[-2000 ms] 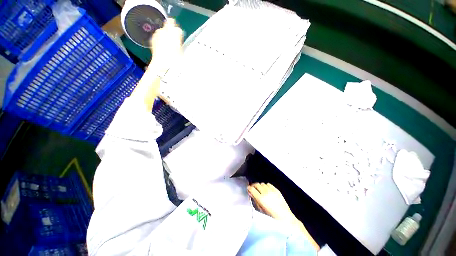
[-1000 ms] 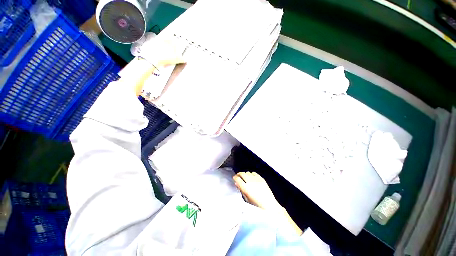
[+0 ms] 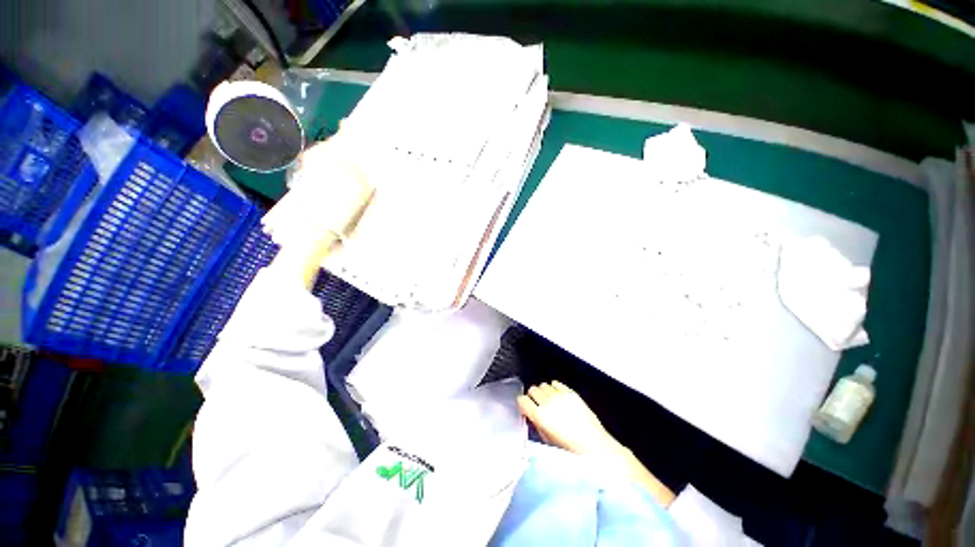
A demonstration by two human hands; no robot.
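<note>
A thick stack of white sheets (image 3: 438,160) lies on the bench, with dotted rows on top and a brown layer along its near right edge. My left hand (image 3: 340,192) is on the left side of the stack. It is washed out by glare, and a pale toothed edge (image 3: 283,221) shows beside it; its grip is unclear. My right hand (image 3: 563,415) rests low near my lap, fingers loosely extended, with nothing visible in it. Small white pieces (image 3: 700,294) lie scattered on the pale board (image 3: 599,203), faint in the glare.
Two crumpled white wads (image 3: 676,155) (image 3: 823,288) lie at the board's far and right edges. A small bottle (image 3: 847,405) is right of the board. A fan (image 3: 257,130) and blue crates (image 3: 150,256) are at left. Layered sheets (image 3: 941,331) stand at far right.
My left hand first reached beside the fan, then came back over the stack's left side with a pale strip at it; now it is still there. The camera view has shifted. My right hand stays low.
</note>
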